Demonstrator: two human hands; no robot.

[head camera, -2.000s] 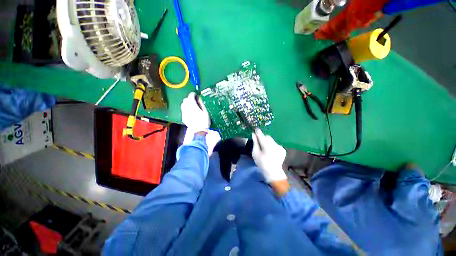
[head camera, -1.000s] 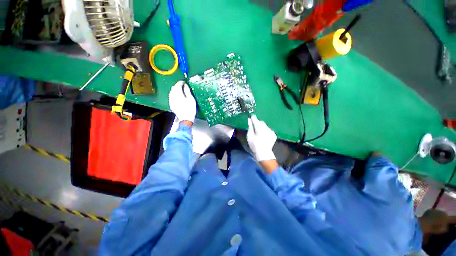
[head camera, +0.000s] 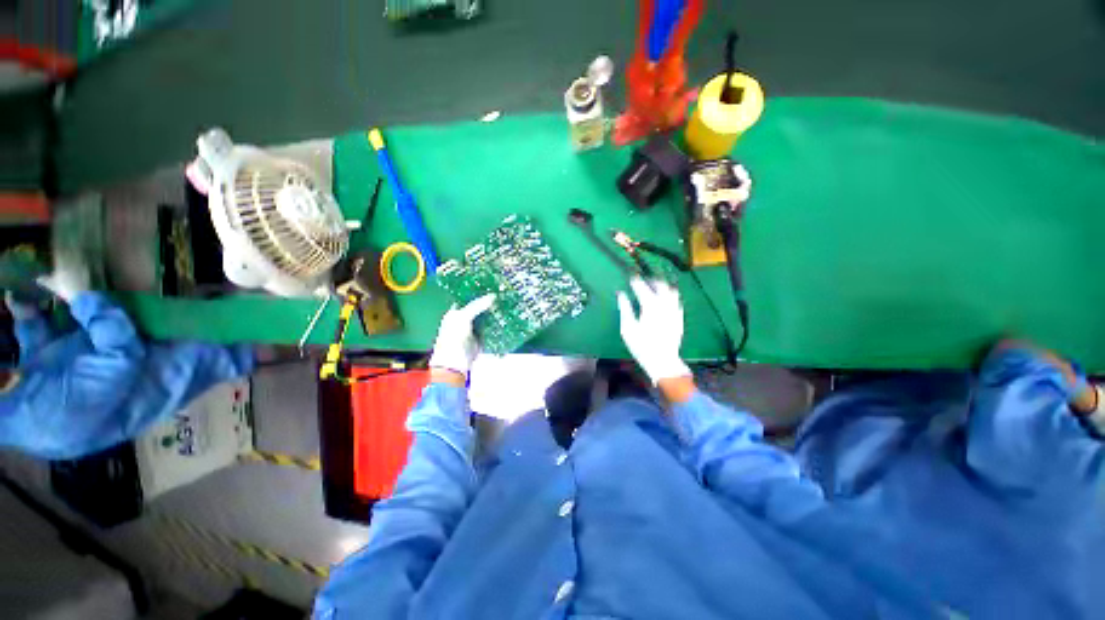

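The green circuit board (head camera: 528, 276) lies at an angle on the green mat, its small silver and dark parts facing up. My left hand (head camera: 461, 336), in a white glove, grips the board's lower left edge, thumb on top. My right hand (head camera: 656, 327), also gloved, is right of the board. A black brush (head camera: 600, 242) reaches from near its fingertips up and left, its head off the board. The side cutters (head camera: 651, 252) lie beside the brush, close to my right fingertips. Whether my fingers still grip the brush handle is too small to tell.
A fan (head camera: 291, 218), yellow ring (head camera: 402, 268) and blue tube tool (head camera: 407, 208) are left. Right of the board are an iron stand (head camera: 709, 242), yellow spool (head camera: 725, 115) and bottle (head camera: 585, 119). A red-lined tray (head camera: 385, 430) is below the bench. Coworkers' blue sleeves show on both sides.
My right hand and the brush have moved off the board to the right, beside the cutters. The left hand stays on the board. The view has shifted, showing more of the bench's far side.
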